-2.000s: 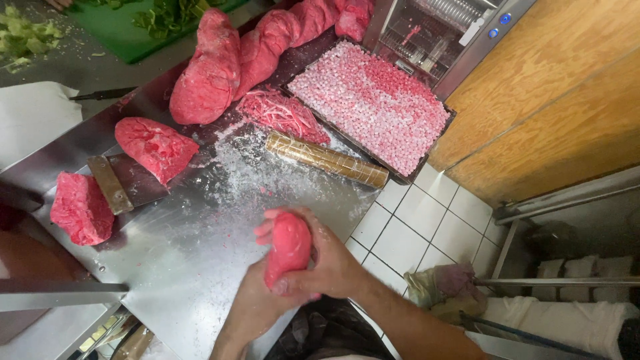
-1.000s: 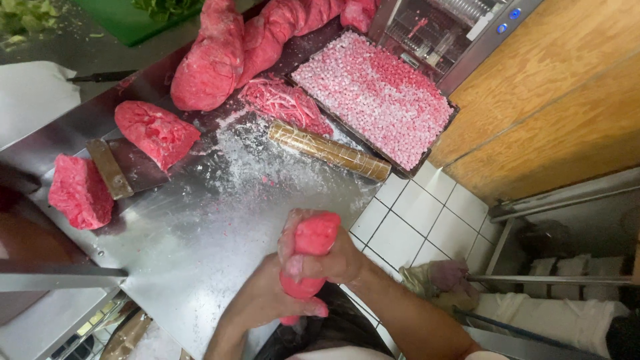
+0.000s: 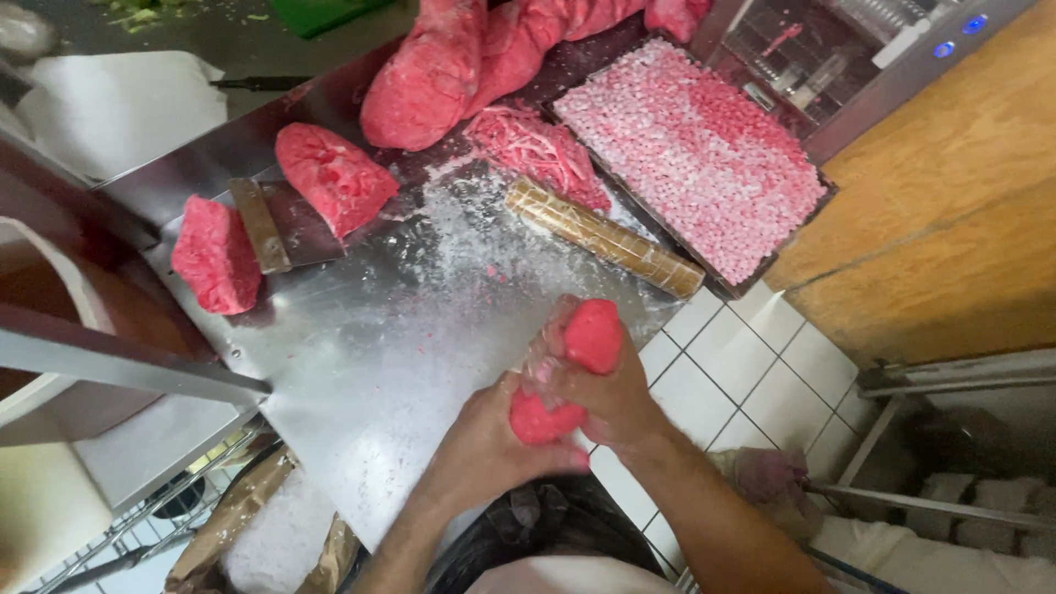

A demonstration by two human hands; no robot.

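Both hands squeeze one lump of pink dough (image 3: 594, 337) above the front edge of the steel table (image 3: 355, 355). My left hand (image 3: 495, 437) cups its lower part, while my right hand (image 3: 598, 396) wraps its middle, so dough bulges out above and below. Fingers are partly blurred. Behind them lies a wrapped cylindrical roll (image 3: 606, 238) beside a pile of pink dough strands (image 3: 540, 153). A tray of small pink and white pieces (image 3: 693, 157) stands to the right. At the left, a bench scraper (image 3: 262, 227) rests between two cut dough chunks (image 3: 216, 254) (image 3: 334, 177).
A large twisted mass of pink dough (image 3: 429, 74) lies at the back, near a metal machine (image 3: 817, 66) with blue lights. White powder dusts the table. An open paper sack (image 3: 280, 528) sits below left; a metal bar (image 3: 132, 359) crosses at left. White floor tiles (image 3: 693, 379) show at right.
My hands have shifted their grip around the dough, which is squeezed from one rounded lump into two bulges. The scraper, roll and tray stay in place on the table.
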